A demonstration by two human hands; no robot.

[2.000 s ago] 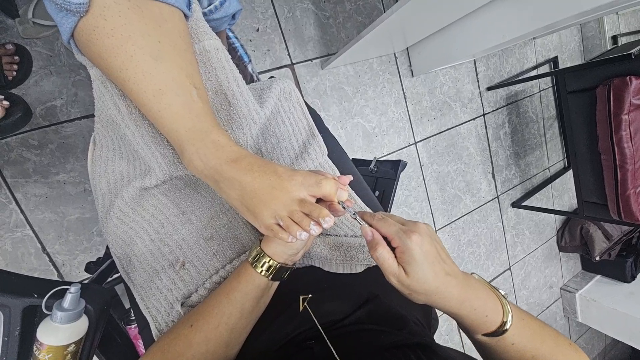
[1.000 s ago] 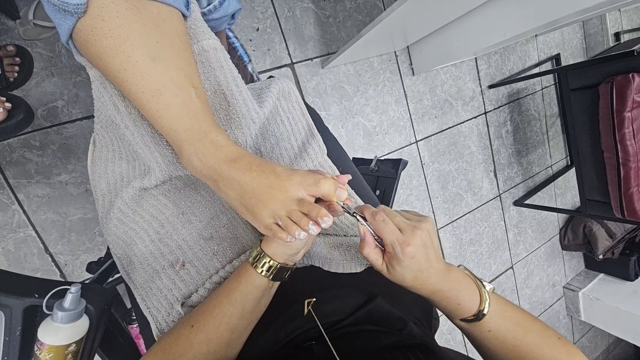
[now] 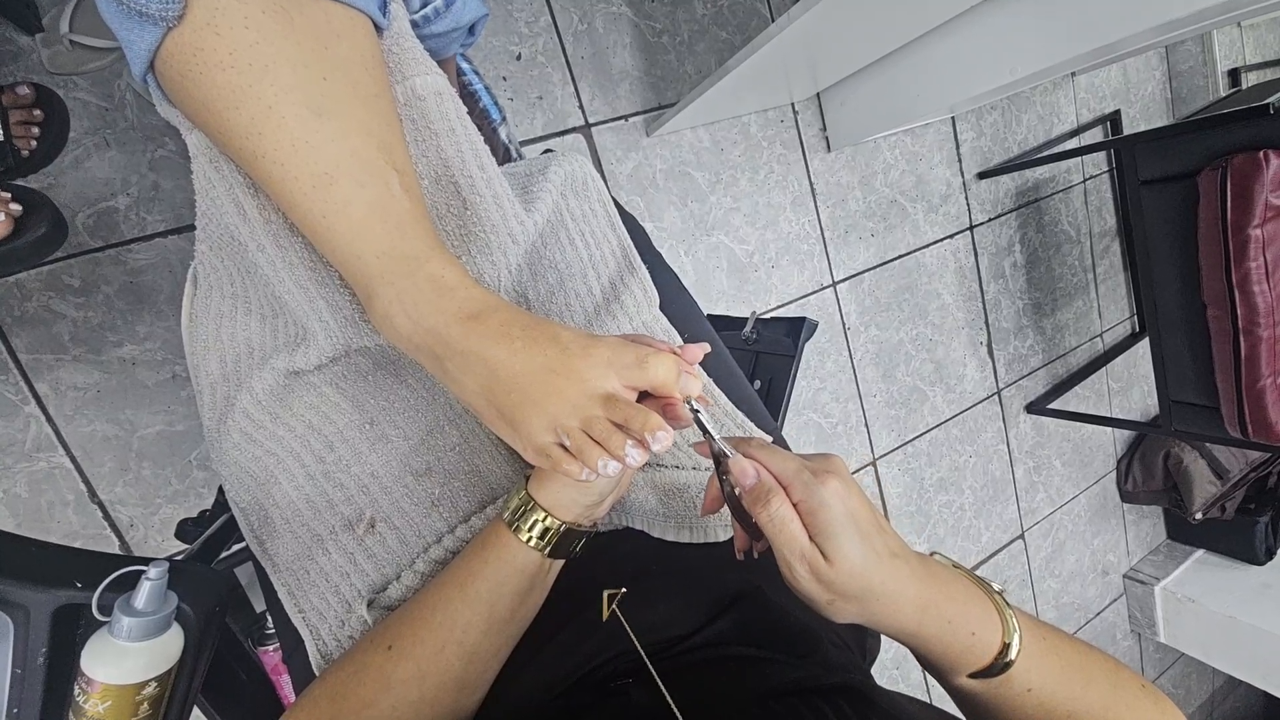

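Note:
Another person's bare foot (image 3: 520, 370) rests over a grey ribbed towel (image 3: 330, 440). My left hand (image 3: 585, 492), below a gold watch (image 3: 545, 525), wraps under the toes from beneath, its fingertips showing past the big toe; most of the palm is hidden by the foot. The smaller toes carry a whitish substance around the nails. My right hand (image 3: 800, 510) holds metal cuticle nippers (image 3: 715, 435) by the handles, their jaws touching the tip of the big toe at its nail. A gold bracelet (image 3: 1000, 630) circles my right wrist.
A squeeze bottle (image 3: 132, 650) stands in a black tray (image 3: 50, 580) at lower left, near a pink can (image 3: 272, 660). Another person's sandalled feet (image 3: 25, 130) are at the left edge. A black-framed chair (image 3: 1150, 250) holding a maroon bag (image 3: 1245, 290) stands right, beyond tiled floor.
My right hand has shifted its hold, with the nippers angled more steeply and their handles lower. The left hand keeps its hold on the foot.

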